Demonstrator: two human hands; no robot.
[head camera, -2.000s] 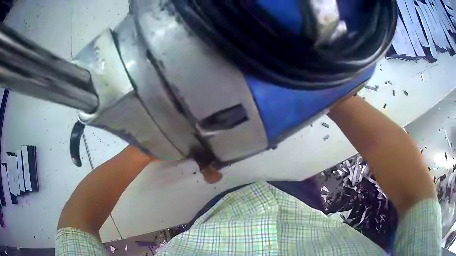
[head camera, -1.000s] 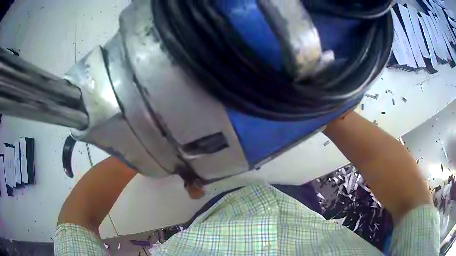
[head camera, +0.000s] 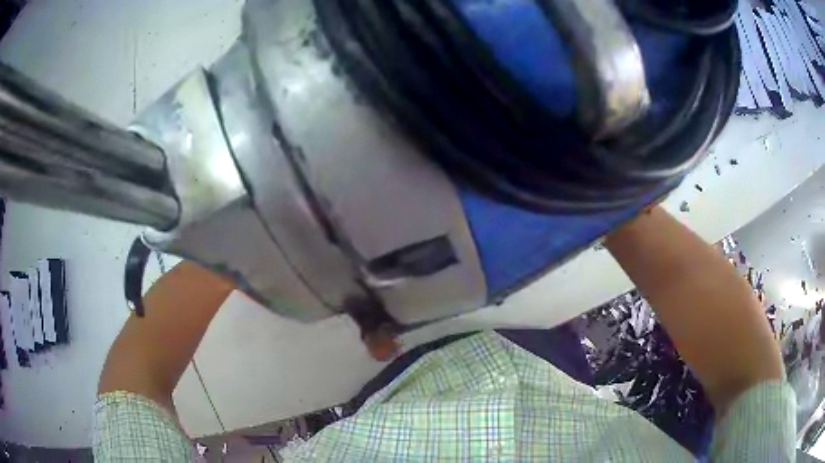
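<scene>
The silver and blue motor body of the cutting machine (head camera: 389, 194) fills the middle and top of the view. A thick black cable coil (head camera: 507, 163) wraps its blue part, under a worn metal handle (head camera: 608, 68). A ribbed metal column (head camera: 81, 149) sticks out to the left edge. Both my forearms reach in under the motor from left and right. My left hand and my right hand are hidden behind the motor. The base plate, blade and any fabric being cut are hidden too.
The white table (head camera: 262, 371) runs below the machine. Cut stacks with white tops (head camera: 36, 312) lie at the far left, and more strips (head camera: 782, 54) at the upper right. Small scraps lie on the table at right. Scraps are heaped on the floor (head camera: 633, 353) at lower right.
The motor shifted left and down in view, then back to the right. In the last second the column and cable coil moved right. Both forearms stay under the motor.
</scene>
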